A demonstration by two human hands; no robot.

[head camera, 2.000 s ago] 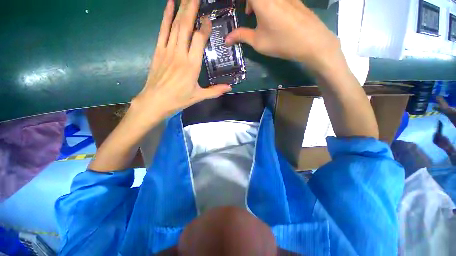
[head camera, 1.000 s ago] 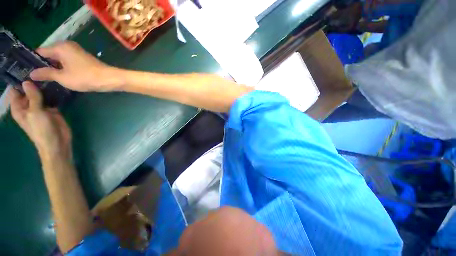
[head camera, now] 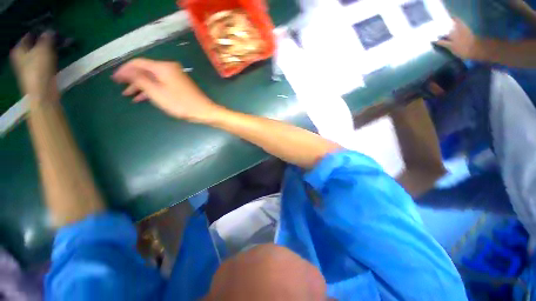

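My left hand [head camera: 35, 63] is at the far left, reaching over the pale rail to the dark green belt. It is blurred, and its fingertips are beside a dark object [head camera: 44, 24], perhaps a phone body; I cannot tell if they grip it. My right hand [head camera: 167, 89] is above the green bench, right of my left hand, with fingers apart and slightly bent and nothing visible in it. The red bin [head camera: 264, 32] with tan and gold strips [head camera: 232, 38] stands beyond my right hand.
A worn pale rail [head camera: 97, 60] crosses the upper left. A white tray [head camera: 391, 54] with dark rectangles is at the upper right, with another person's hand [head camera: 461, 40] at its edge. White film [head camera: 320, 103] hangs over the bench edge above a brown carton [head camera: 420, 144].
My hands have parted from the dark phone body they held together. My left hand has moved up past the rail; my right hand has moved right. The view has shifted, showing more of the white tray.
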